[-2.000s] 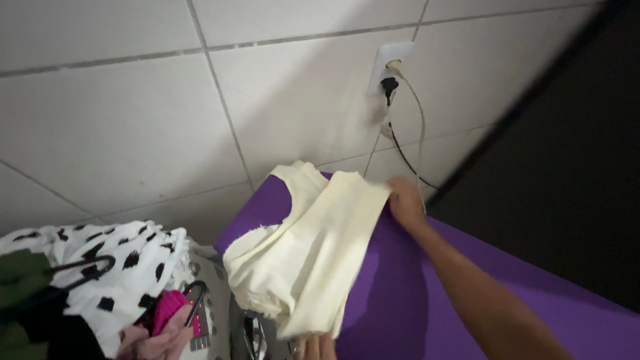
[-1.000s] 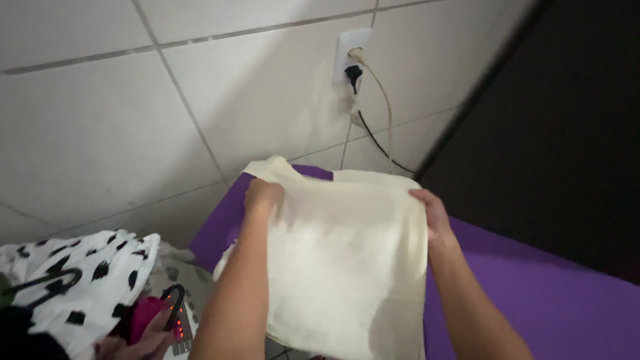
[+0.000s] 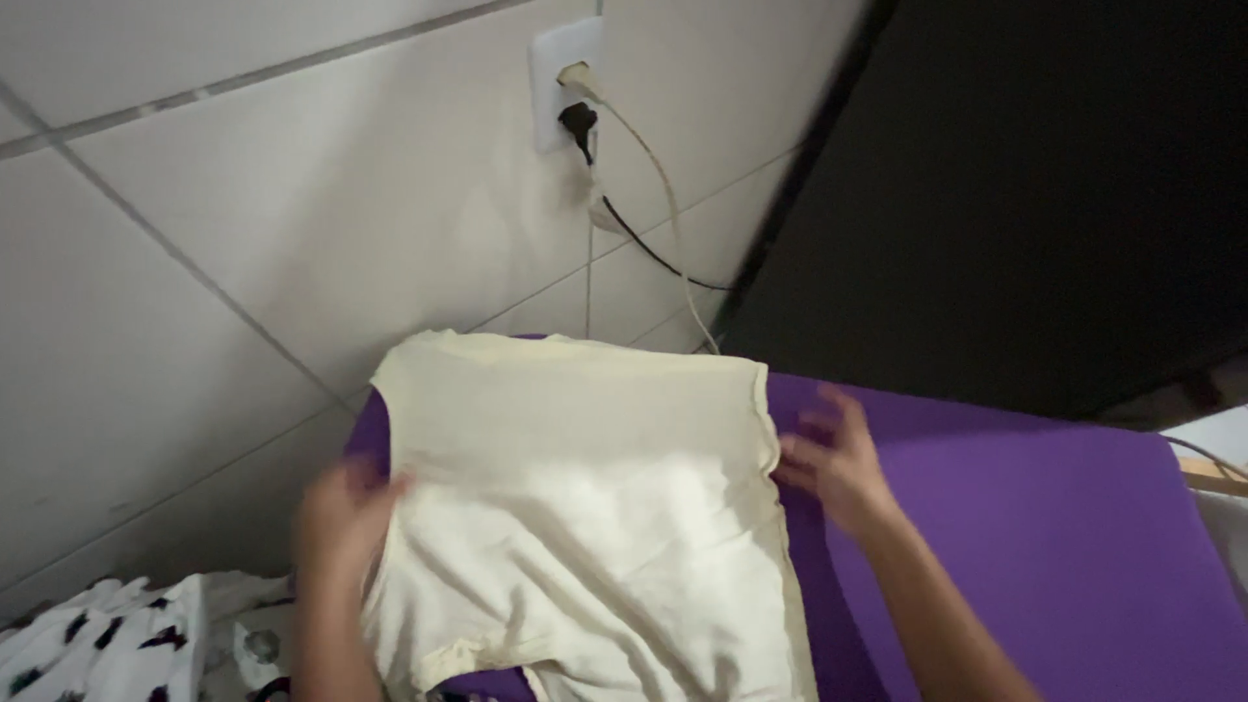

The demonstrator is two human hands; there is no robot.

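A cream fabric garment (image 3: 585, 468) lies spread over a purple padded board or cover (image 3: 1014, 526). Its upper part is fairly flat, while folds run across the lower part, where purple shows through an opening. My left hand (image 3: 346, 517), blurred, is at the garment's left edge with thumb and fingers apart; whether it pinches the fabric cannot be told. At the right edge, my right hand (image 3: 838, 458) has its fingers spread, with the fingertips beside or lightly on the hem and no cloth gripped.
Behind stands a white tiled wall (image 3: 390, 195) with an outlet (image 3: 546, 88), two plugs and hanging cords. A large dark panel (image 3: 994, 195) rises at the right. White cloth with black patches (image 3: 107, 643) lies at the lower left.
The garment, bunched two seconds ago, is now spread out over the purple surface. My right hand has let go of its edge, and my left hand has moved to its left side.
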